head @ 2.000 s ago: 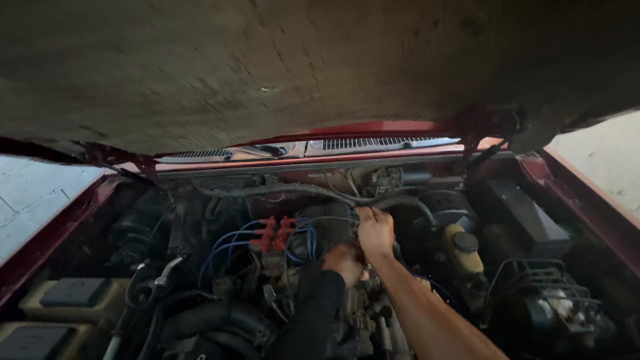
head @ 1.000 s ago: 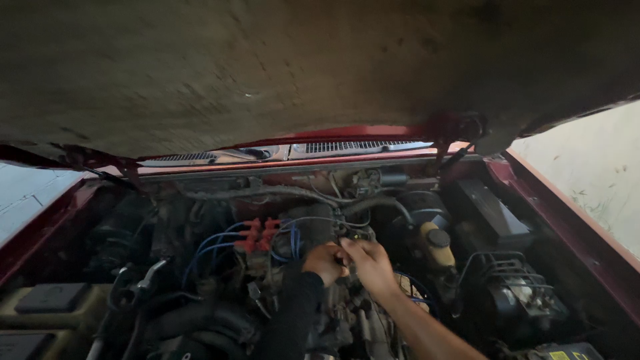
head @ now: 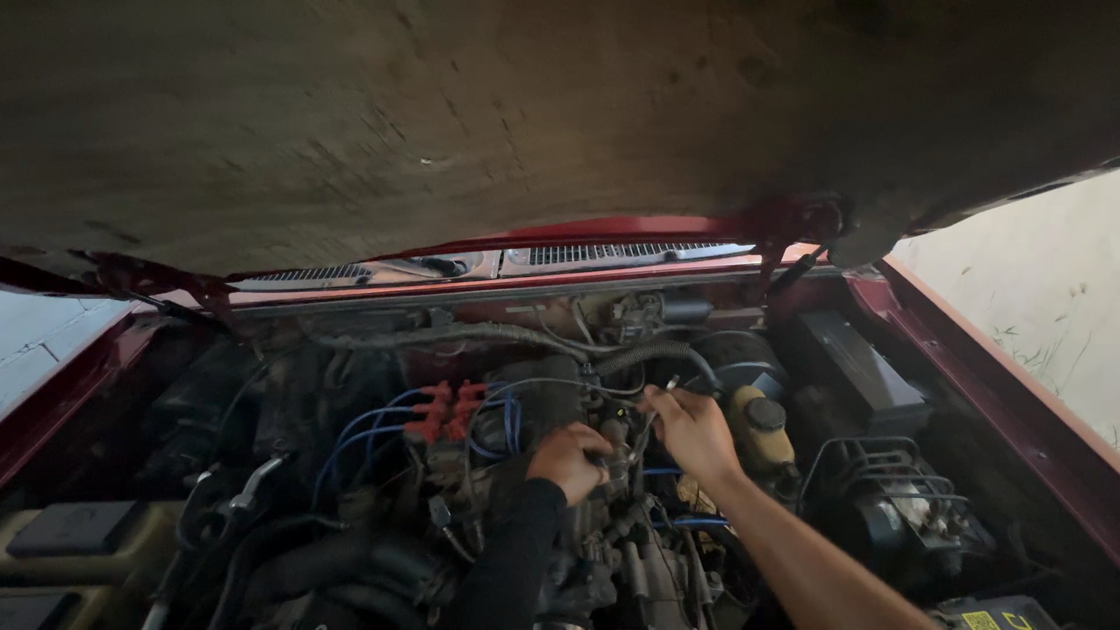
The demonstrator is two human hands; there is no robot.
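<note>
My left hand (head: 570, 462), in a black sleeve, has its fingers curled at the middle of the engine (head: 604, 525); what lies under the fingertips is hidden. To its right, my bare-armed right hand (head: 687, 429) pinches a thin cable end (head: 672, 382) with a small metallic tip between thumb and finger. A thin grey cable (head: 560, 381) arcs over the engine toward that hand. Left of my hands are red ignition terminals (head: 444, 409) with blue plug wires (head: 372, 420). A corrugated hose (head: 643, 354) runs just behind my right hand.
The raised hood (head: 525, 131) spans the top. At right are a yellowed fluid reservoir (head: 763, 429) with a black cap, a black box (head: 862, 372) and a metal-line assembly (head: 910, 499). The red fender edge (head: 1041, 455) bounds the right side. Yellowed containers (head: 96, 547) stand at lower left.
My hands were close together one second ago; they are now apart, with the right hand higher and to the right of the left. The small tip now shows above my right fingers.
</note>
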